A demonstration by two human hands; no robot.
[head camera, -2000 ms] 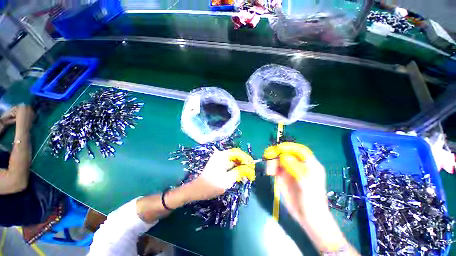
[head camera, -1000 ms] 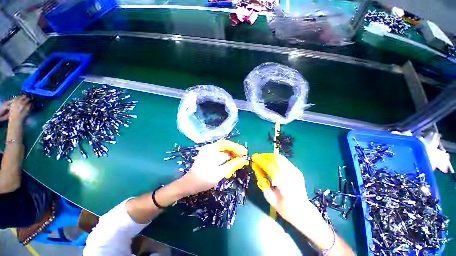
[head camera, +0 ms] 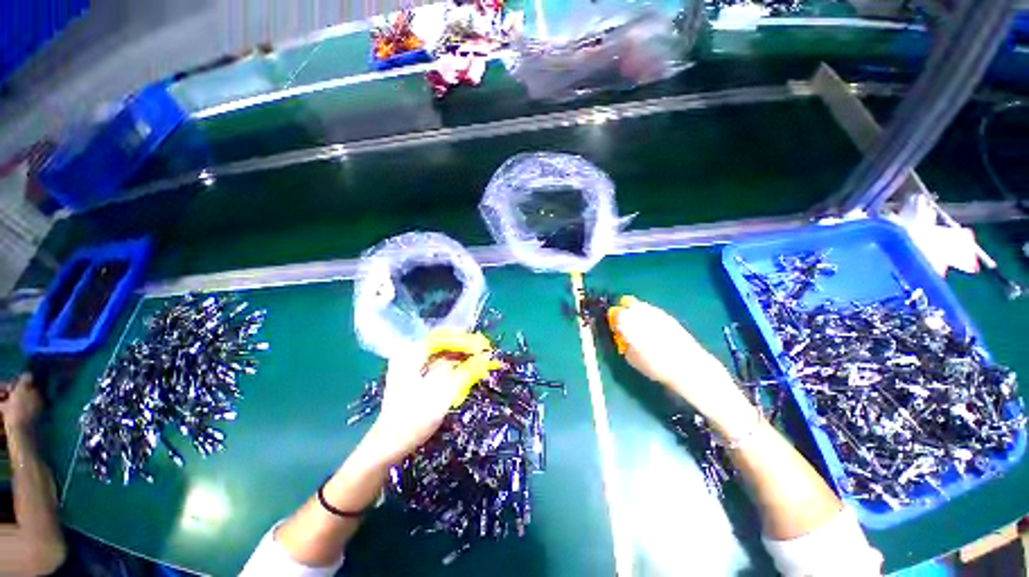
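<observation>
My left hand (head camera: 420, 394), with yellow finger cots, is over the upper left of the central pile of black-and-silver pieces (head camera: 480, 473). Its fingers are curled, with something dark between them; whether it is held is unclear. My right hand (head camera: 666, 352) reaches down to a small scatter of tiny black parts (head camera: 591, 307) by the yellow tape line (head camera: 596, 406). Its fingertips are close together at the scatter's right edge and hide what is between them. The left clear bag (head camera: 372, 295) and right clear bag (head camera: 506, 203), both with dark contents, stand behind the hands.
A blue tray (head camera: 779, 378) full of black-and-silver pieces is at right, with a small pile (head camera: 713, 451) left of it. A far-left pile (head camera: 169, 378) lies near a smaller blue tray (head camera: 138, 276). Another person's arm (head camera: 28, 485) is at the left edge. A metal rail runs behind the bags.
My hands, together over the central pile before, are now apart. My right hand has moved to the tiny black parts; my left stays over the pile. The camera view has turned.
</observation>
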